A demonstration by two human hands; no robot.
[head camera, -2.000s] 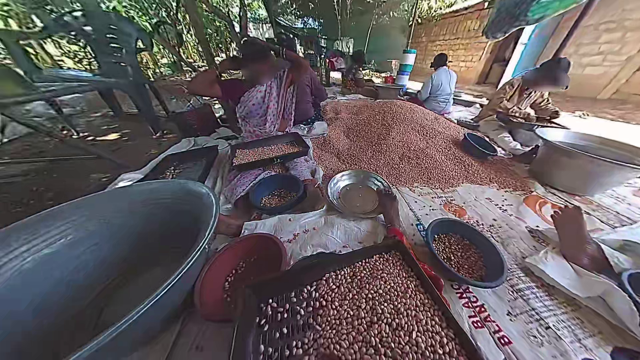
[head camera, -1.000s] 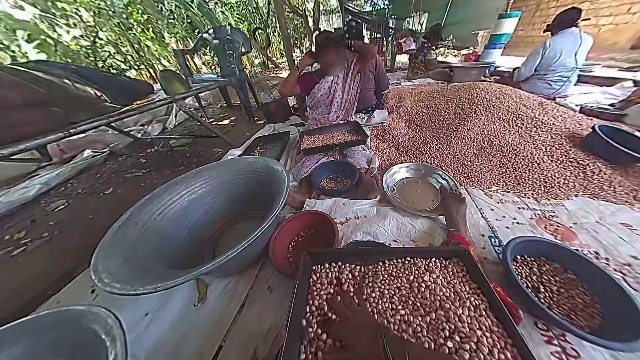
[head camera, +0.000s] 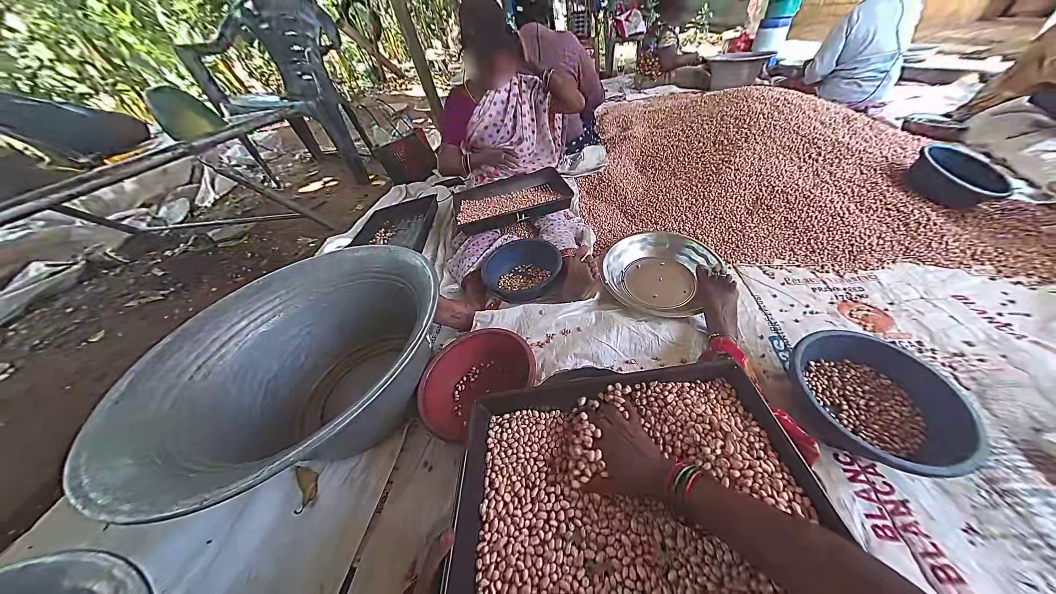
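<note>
My right hand [head camera: 623,450], with bangles at the wrist, reaches from the lower right into a black tray [head camera: 470,495] of shelled peanuts [head camera: 544,520]. Its fingers are apart among the nuts, with some heaped against them; whether any lie under the palm is hidden. My left hand cannot be made out. Left of the tray's far corner sits a red bowl [head camera: 495,355] with a few nuts. A blue-grey basin [head camera: 949,421] to the right holds darker nuts. Beyond the tray, a shiny metal dish [head camera: 615,268] has a few bits in it.
A large metal tub [head camera: 206,379] stands at left. A bare foot [head camera: 718,301] touches the metal dish. A person [head camera: 516,124] sits opposite with a tray [head camera: 462,216] on the lap and a blue bowl [head camera: 491,276] in front. Behind rises a large peanut heap [head camera: 784,173].
My right hand has moved farther into the tray, away from me. The person opposite has lowered one arm from the head to the lap. The view has shifted.
</note>
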